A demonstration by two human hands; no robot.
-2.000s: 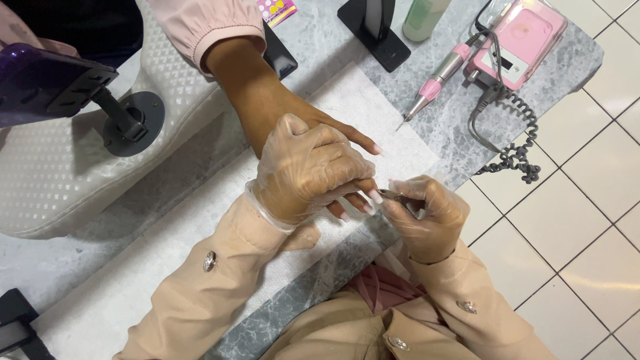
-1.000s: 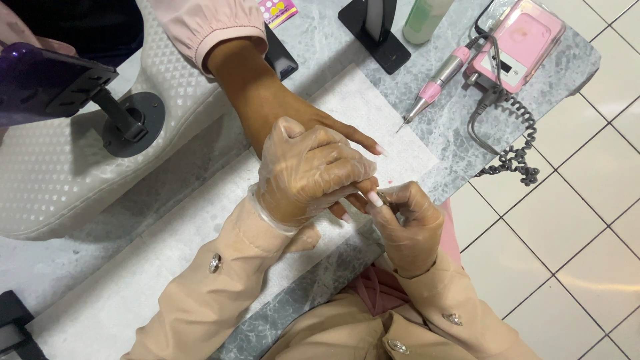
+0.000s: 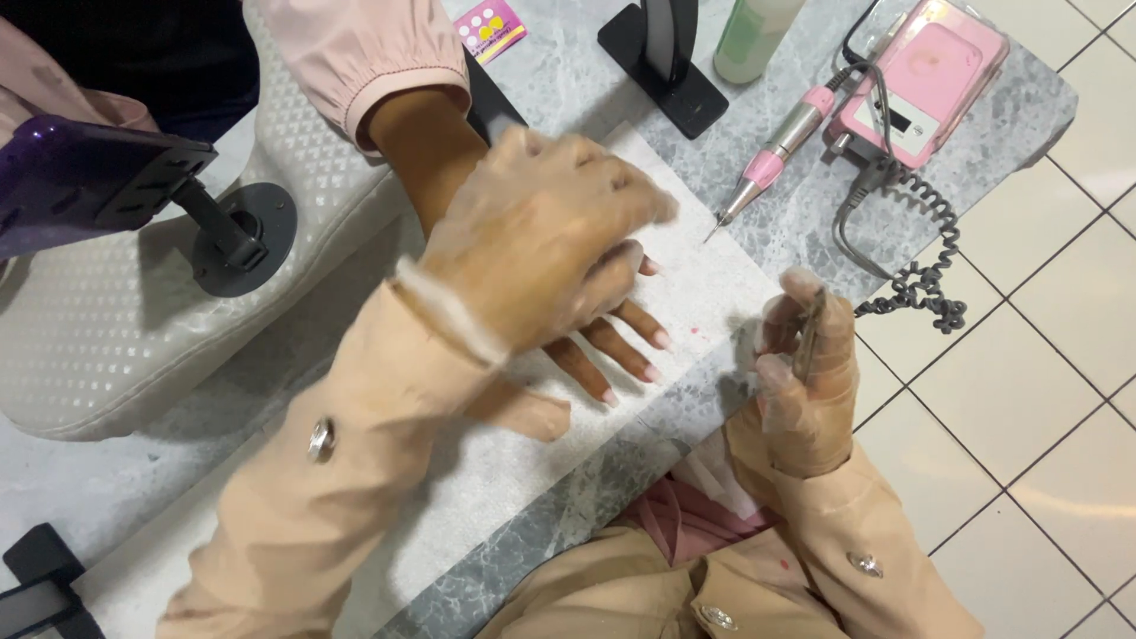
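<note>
Both my hands wear clear plastic gloves. My left hand [image 3: 541, 235], somewhat blurred, is over the back of another person's hand [image 3: 612, 346], its fingers apart and pointing right; whether it touches that hand I cannot tell. The person's hand lies palm down on a white paper towel [image 3: 524, 479], fingers spread, with pale pink nails. At the right, beyond the towel's edge, my right hand [image 3: 808, 382] is raised with a small metal nail tool [image 3: 809, 333] between thumb and fingers; its exact kind is unclear.
A pink electric nail drill handpiece [image 3: 781, 146] lies beside its pink control unit [image 3: 923, 80], with a coiled cord [image 3: 950, 231] over the table edge. Nearby stand a green bottle [image 3: 754, 40] and a black stand [image 3: 666, 71]. A phone holder [image 3: 235, 240] rests on the quilted cushion [image 3: 89, 355].
My left hand has let go of the person's finger and lies further over the back of that hand. My right hand has moved right, away from the nails, with the metal tool.
</note>
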